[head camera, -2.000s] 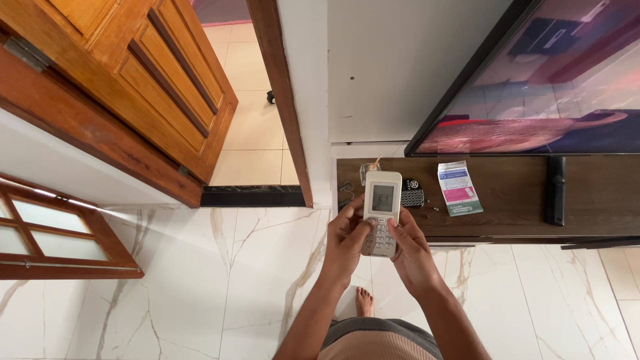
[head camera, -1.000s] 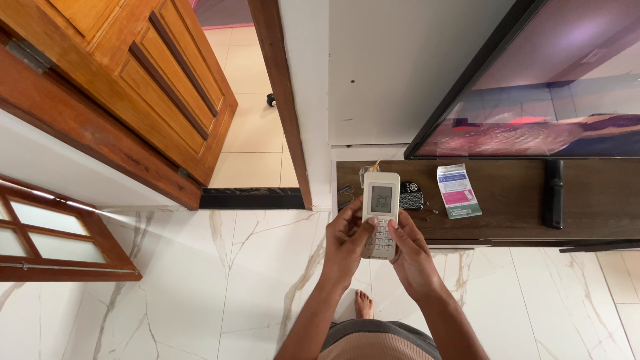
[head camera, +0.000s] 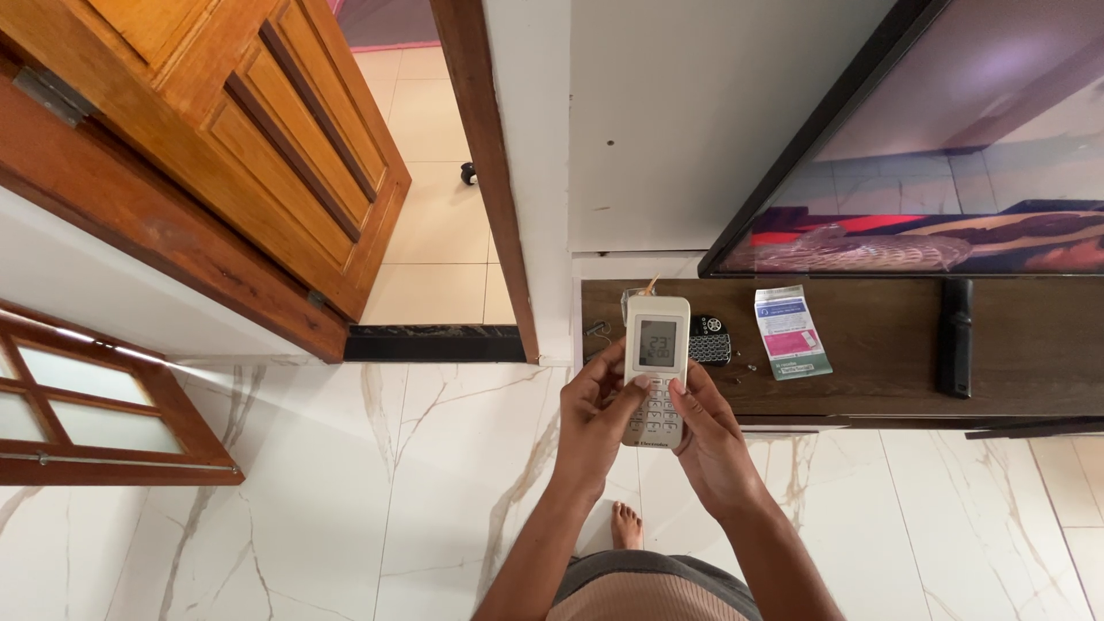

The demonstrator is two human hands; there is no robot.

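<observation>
A white Electrolux air conditioner remote control [head camera: 662, 344] is held upright between both hands, its lit or grey display showing digits. My left hand [head camera: 598, 414] grips its left side, with the thumb over the upper buttons. On the right side, my right hand [head camera: 714, 431] holds it too, its thumb resting near the top row of buttons. Behind the remote, partly hidden by it, a small black keypad device [head camera: 711, 342] lies on the dark wooden TV cabinet. A printed leaflet [head camera: 792, 333] lies to the right of that device.
The dark wooden cabinet [head camera: 880, 345] runs along the wall under a large television [head camera: 949, 190]. A black bar-shaped object [head camera: 955, 338] lies on it. At the left are an open wooden door [head camera: 302, 147], a dark threshold [head camera: 435, 343] and a glazed wooden frame [head camera: 103, 405]. Marble-patterned tiles [head camera: 448, 483] cover the floor.
Both hands still hold the remote in much the same place. The picture on the television, or its reflection, has changed.
</observation>
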